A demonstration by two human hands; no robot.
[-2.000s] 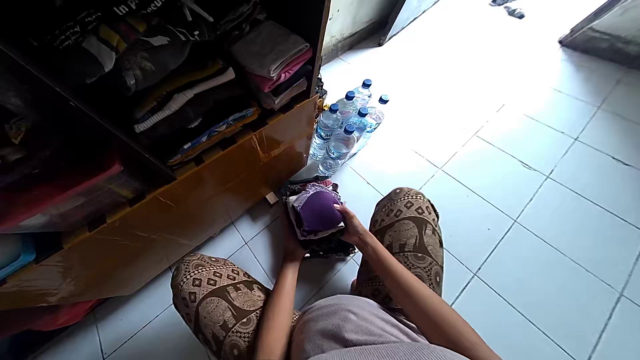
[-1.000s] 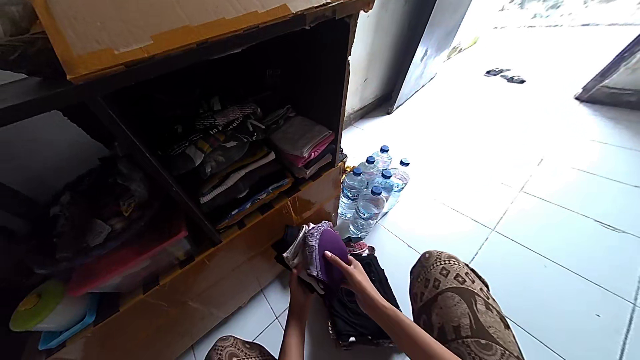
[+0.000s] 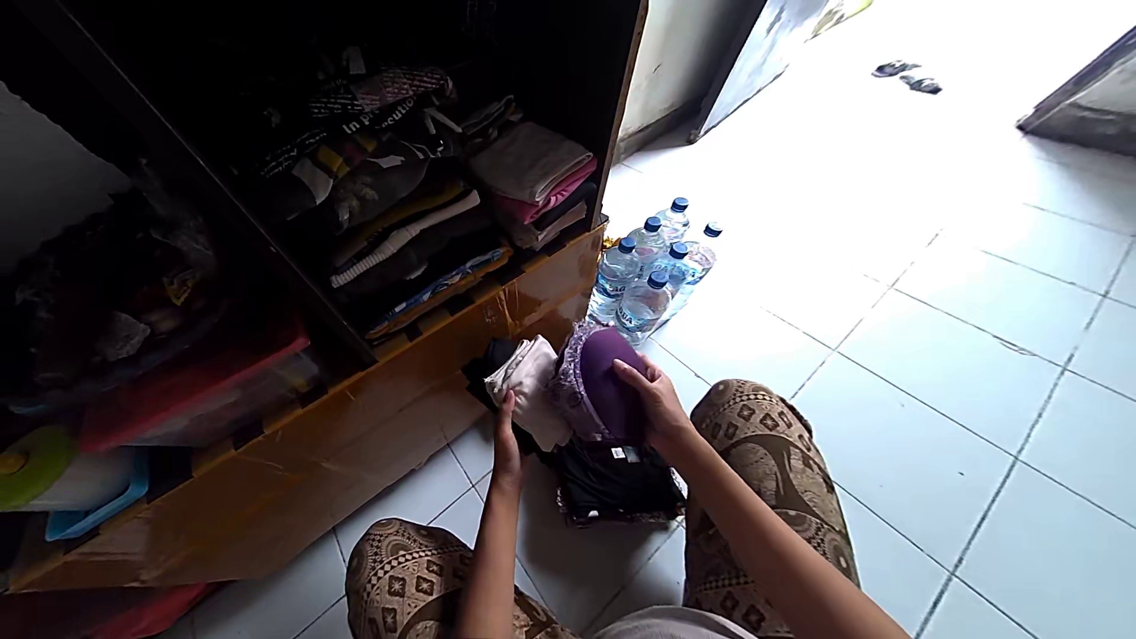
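Observation:
My right hand (image 3: 655, 399) grips a purple bra (image 3: 608, 377) with lace along its edge, thumb on the smooth cup. Light folded cloth (image 3: 532, 390) is held in my left hand (image 3: 508, 439), with some black cloth (image 3: 486, 368) behind it. The two held items touch each other, above and between my knees. Below them a pile of folded black garments (image 3: 621, 488) lies on the tiled floor; its far side is hidden by the bra.
A dark shelf with a taped cardboard front (image 3: 390, 444) stands at the left, holding folded clothes (image 3: 399, 222). Several water bottles (image 3: 643, 302) stand at its right corner. A red-lidded plastic box (image 3: 195, 390) sits lower left. Sandals (image 3: 907, 77) lie near the doorway.
Two seconds ago the bra lay on top of the pile between my knees. Now it and the light cloth are lifted apart from the black garments, which show below.

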